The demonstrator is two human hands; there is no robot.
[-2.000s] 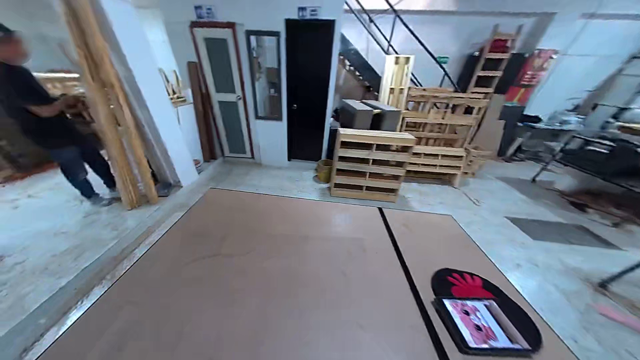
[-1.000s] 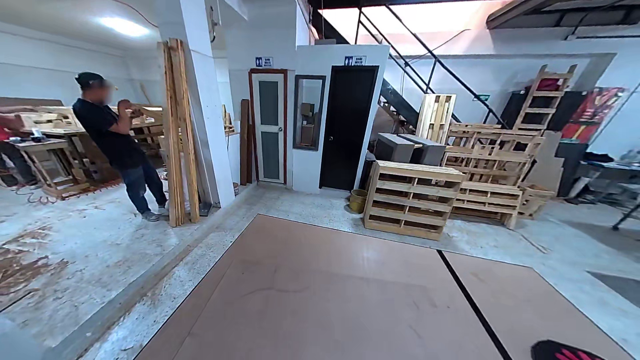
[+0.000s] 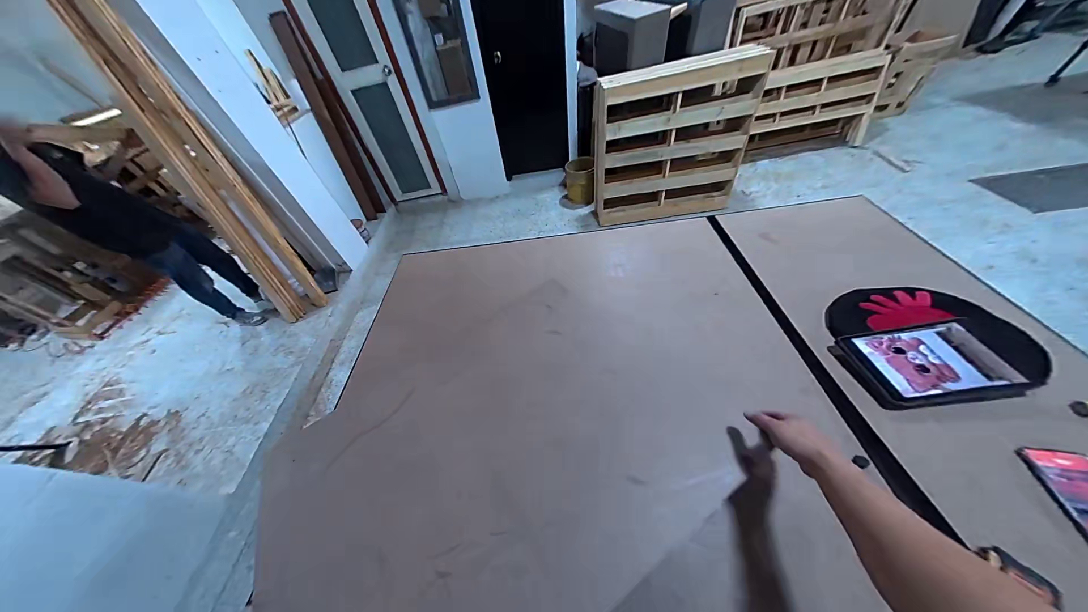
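My right hand (image 3: 786, 438) reaches in from the lower right over the large brown board (image 3: 544, 365), its shadow falling just left of it. Its fingertips are close together; whether they pinch anything small cannot be told. A black strip (image 3: 790, 331) crosses the board to the right of the hand, with a small dark piece (image 3: 860, 461) beside it. Past the strip, a tablet in a black case (image 3: 935, 361) lies on a black rounded piece with a red hand-like shape (image 3: 905, 310). My left hand is not in view.
At the right edge lies a device with a lit screen (image 3: 1062, 484), and an orange and black object (image 3: 1016, 574) is by my forearm. Wooden pallet-like racks (image 3: 680, 136) and a yellow bucket (image 3: 580, 180) stand behind the board. A person (image 3: 127, 204) stands left, behind upright planks (image 3: 195, 170).
My right hand and forearm have come into view over the board; neither earlier frame shows them. The view has tilted down towards the board.
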